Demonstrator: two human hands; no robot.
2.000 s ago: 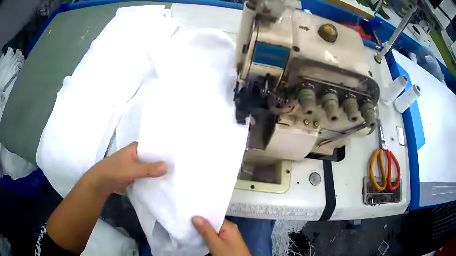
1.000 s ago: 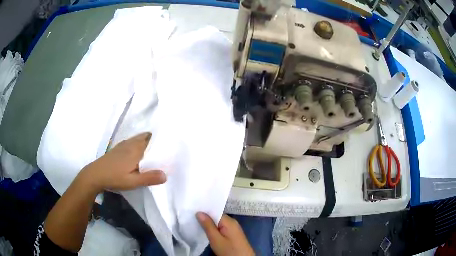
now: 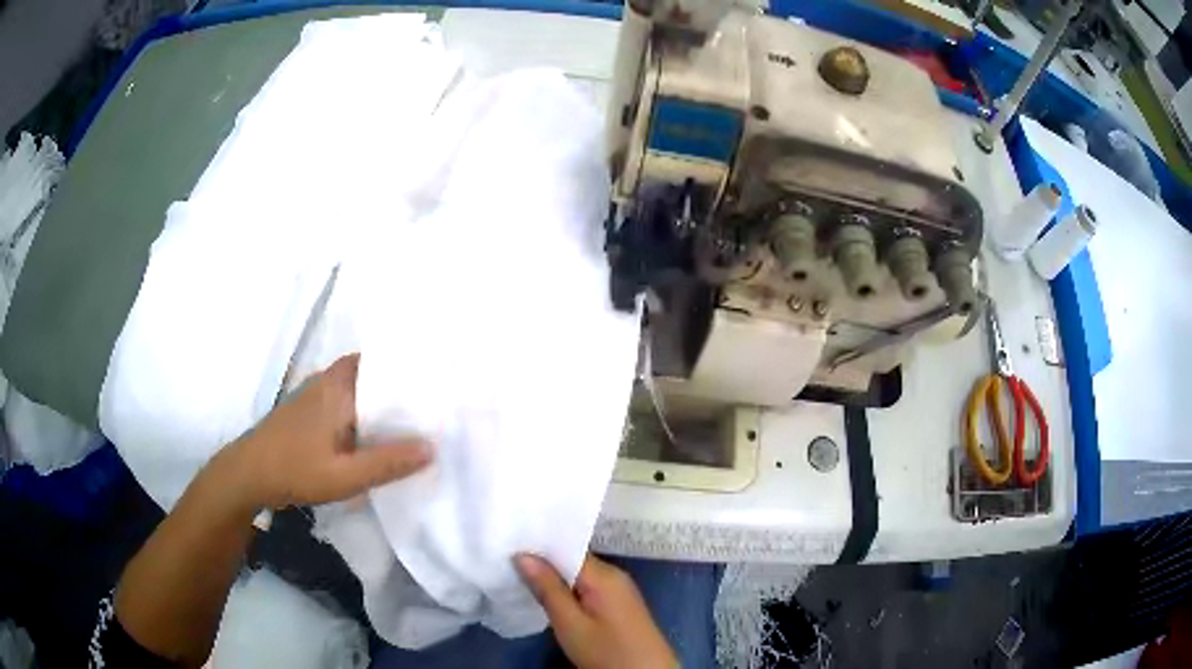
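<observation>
A white fabric piece [image 3: 510, 353] lies left of the overlock machine [image 3: 784, 170], its right edge running up to the dark presser foot area [image 3: 654, 248]. My left hand [image 3: 314, 438] grips the piece at its left side, thumb on top and fingers partly hidden under the cloth. My right hand [image 3: 588, 608] pinches the piece at its lower right edge near the table's front, cut off by the picture's bottom. A thin white trimmed strip [image 3: 656, 379] hangs below the foot.
A stack of white cut panels [image 3: 209, 314] lies at the left on the green surface [image 3: 92, 261]. Scissors [image 3: 1007, 425] lie at the metal tray [image 3: 1000, 501] at right. A black strap [image 3: 859, 484] crosses the table edge. White thread cones [image 3: 1065, 243] stand farther right.
The lower part of the fabric has shifted and bunches more rounded below my hands. The thin strip now hangs longer under the foot. Both hands stay in nearly the same place.
</observation>
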